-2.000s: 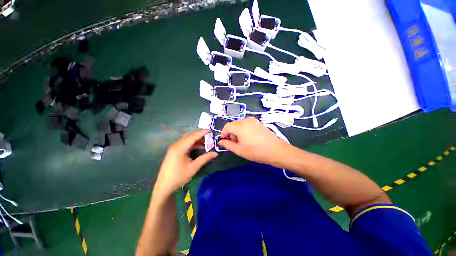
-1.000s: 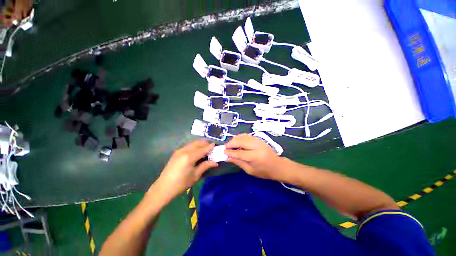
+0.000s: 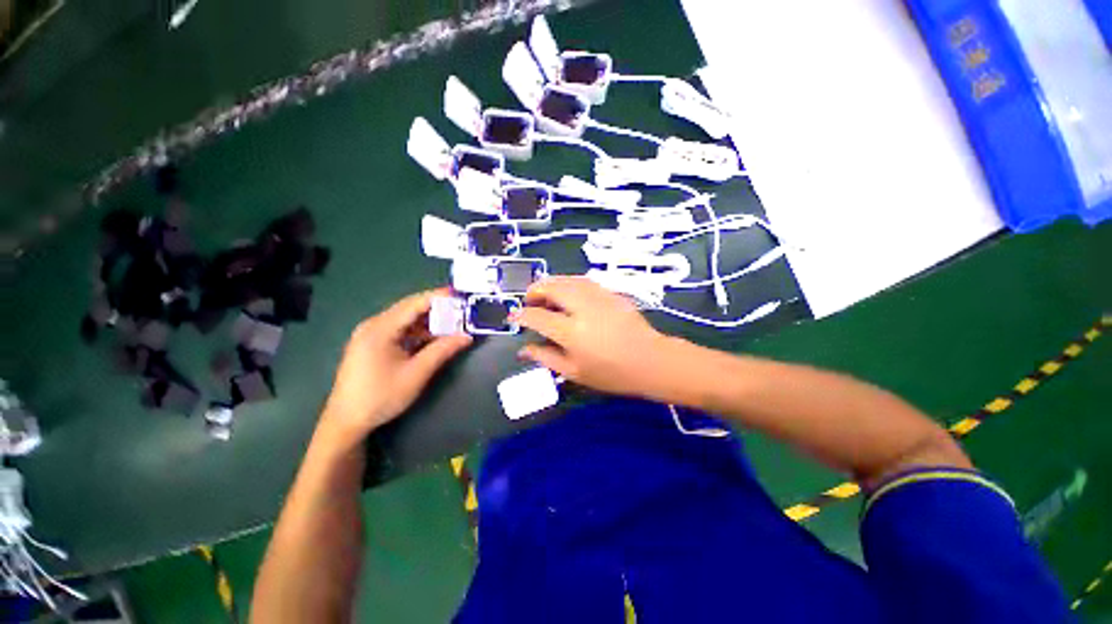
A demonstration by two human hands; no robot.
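My left hand (image 3: 393, 368) is at the left end of an open adapter housing (image 3: 493, 316), its fingers on the white cover (image 3: 448, 316). My right hand (image 3: 598, 338) touches the housing's right end with its fingertips. A closed white adapter (image 3: 528, 394) lies just below, near the bench edge. Several more open housings (image 3: 506, 131) with dark insides and raised or folded-out covers stand in a row beyond. Their white cables (image 3: 701, 159) lead right in coiled bundles. Dark square pads (image 3: 159, 274) lie in a loose pile at left.
A large white sheet (image 3: 841, 134) lies at the right, beside a blue tray (image 3: 976, 110) with printed characters. A worn strip (image 3: 305, 92) crosses behind the dark green bench (image 3: 329, 159). White cables and adapters (image 3: 15, 500) show at the far left edge.
The adapter between my hands was closed and now lies below them, released. Both hands have moved up to the adjacent open housing. The camera view has shifted, so the bench items appear further left.
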